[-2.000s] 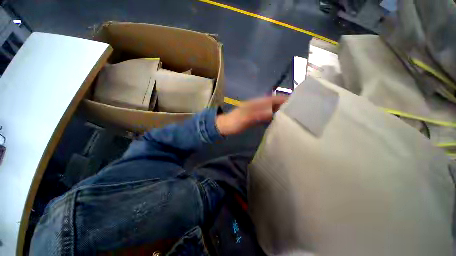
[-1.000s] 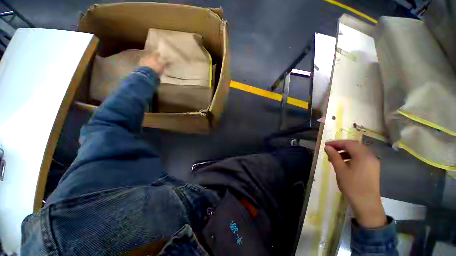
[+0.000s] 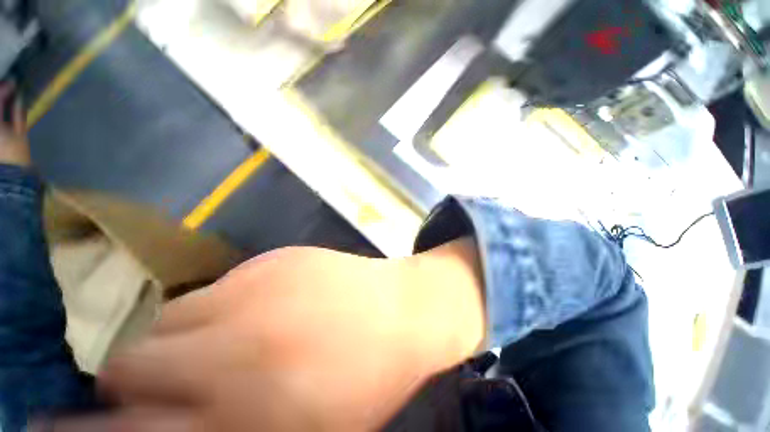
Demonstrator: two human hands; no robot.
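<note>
A beige bag piece (image 3: pixel 105 295) shows at the lower left, beside my left sleeve. My right hand (image 3: pixel 287 337) is very large and blurred at the bottom centre, back of the hand up, fingers pointing left beside the beige piece. Whether the fingers touch or grip it cannot be told. My left hand (image 3: pixel 13 131) is small, dark and cut off by the left edge; what it holds, if anything, cannot be seen.
The cardboard box (image 3: pixel 160 232) shows partly behind my right hand. A white bench edge (image 3: pixel 219 89) runs diagonally, with beige pieces on it at the top. The sewing machine head (image 3: pixel 591 51), white table (image 3: pixel 498 169), cable (image 3: pixel 667 245) and screen (image 3: pixel 751 221) are at the right.
The view has swung right, bringing the machine into sight. My right hand has moved from the bench to the left, near the beige piece. My left hand is now at the left edge.
</note>
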